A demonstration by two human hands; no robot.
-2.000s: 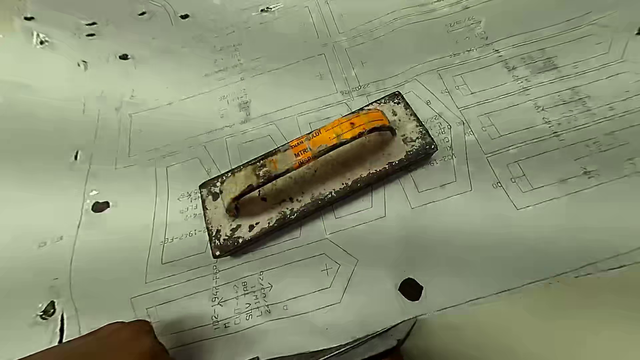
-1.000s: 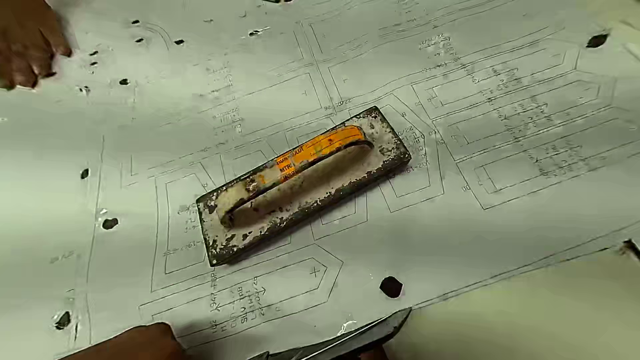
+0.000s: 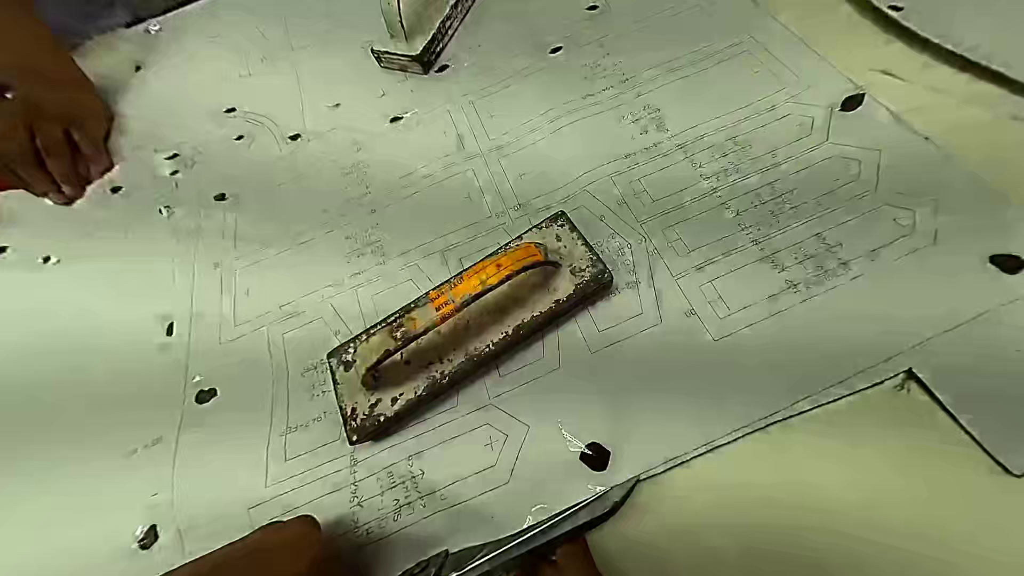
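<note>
A worn rectangular metal weight (image 3: 480, 344) with a bowed handle, partly wrapped in orange tape, lies on a large marker sheet (image 3: 448, 192) with drawn pattern outlines and writing. My left hand (image 3: 276, 548) rests on the sheet at the bottom left, its fingers curled and mostly out of frame. Only a small part of my right hand (image 3: 572, 560) shows at the bottom edge, beneath a dark, pointed, shiny strip (image 3: 552, 528). Whether that strip is a blade or a lifted edge of layers cannot be told. Neither hand touches the weight.
A co-worker's hand (image 3: 56, 120) lies on the sheet at the upper left. Part of a second block-like weight (image 3: 424, 40) stands at the top. Dark holes (image 3: 594, 456) dot the sheet. A cut edge (image 3: 760, 424) borders the pale surface (image 3: 800, 496) at the lower right.
The dark strip's tip has come further into view and now meets the cut edge. The co-worker's hand, unseen two seconds ago, is in view. The view has shifted, bringing in the second weight.
</note>
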